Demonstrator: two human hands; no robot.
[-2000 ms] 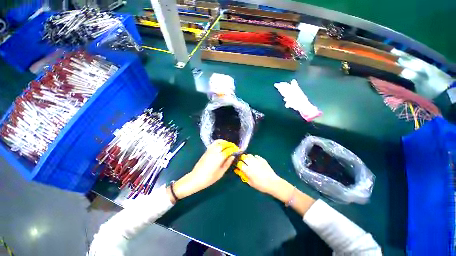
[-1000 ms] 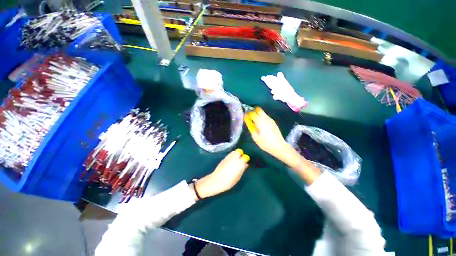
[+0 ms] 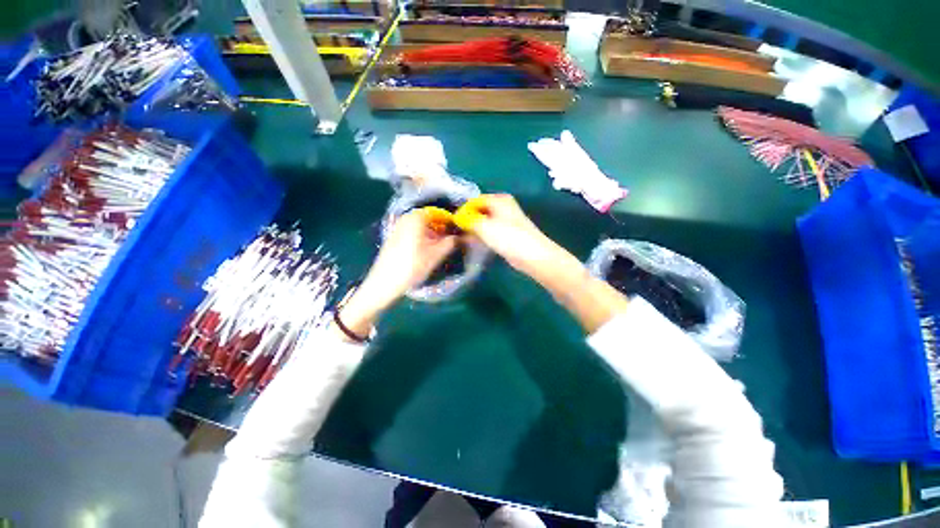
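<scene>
My left hand [image 3: 414, 248] and my right hand [image 3: 493, 225] meet over the left clear plastic bag [image 3: 476, 270], yellow finger covers on their fingertips. The fingertips are pinched together; whatever is between them is too small and hidden to tell. The bag has a rolled-open rim and dark contents, partly hidden by my hands. A second clear bag [image 3: 711, 309] with black contents stands to the right. A loose pile of white wire pieces with dark red ends [image 3: 263, 304] lies on the green mat left of my left hand.
A blue bin [image 3: 196, 268] full of red-and-white pieces stands left; another blue bin [image 3: 866, 320] stands right. A white glove [image 3: 577, 171] and a white bundle [image 3: 417, 155] lie behind the bags. Cardboard trays [image 3: 469, 100] of wires and a pink-red wire bundle [image 3: 789, 139] lie at the back.
One second ago my hands were apart, the left in front of the left bag and the right at its right side. Now both have moved left and come together over that bag.
</scene>
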